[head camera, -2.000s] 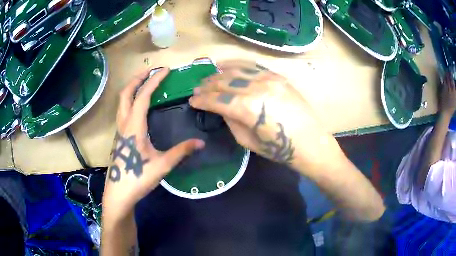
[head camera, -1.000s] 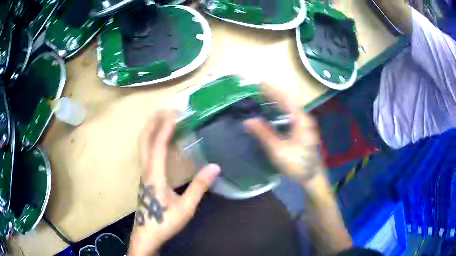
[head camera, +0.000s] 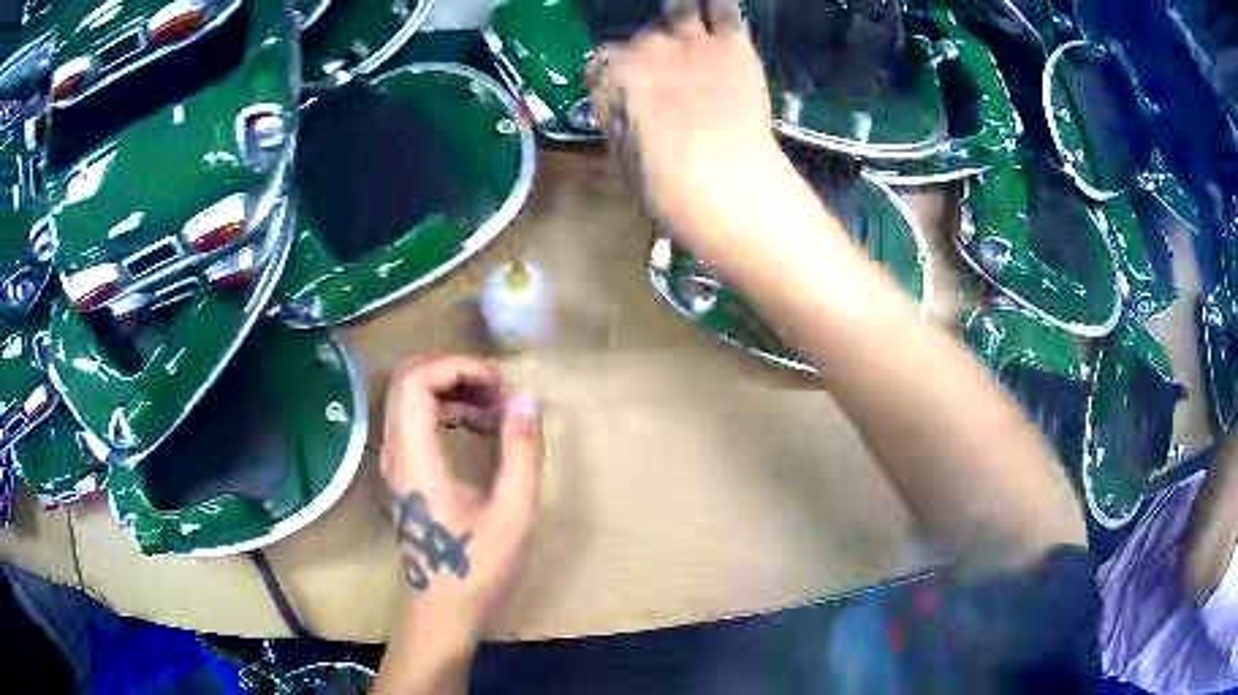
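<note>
My left hand (head camera: 462, 502) is over the tan board, fingers curled and thumb apart, with nothing visible in it. My right hand (head camera: 692, 116) is stretched to the far side among green car-shaped bodies; it is blurred, its fingertips are near the top edge, and whether they grip anything is unclear. A green body (head camera: 550, 61) with a pale rim lies just left of it. Another green body (head camera: 889, 238) is partly hidden under my right forearm. The small white glue bottle (head camera: 516, 306) stands just beyond my left hand, its yellowish tip upward.
Overlapping green bodies are piled at the left (head camera: 170, 204), and more lie at the right (head camera: 1045, 251). One body (head camera: 245, 448) lies left of my left hand. A person's pale sleeve (head camera: 1154, 584) is at the lower right. Blue material (head camera: 156, 659) shows below the board.
The green body that was between my hands is no longer there. My right hand has moved away to the far side. My left hand has curled, and the camera view has shifted.
</note>
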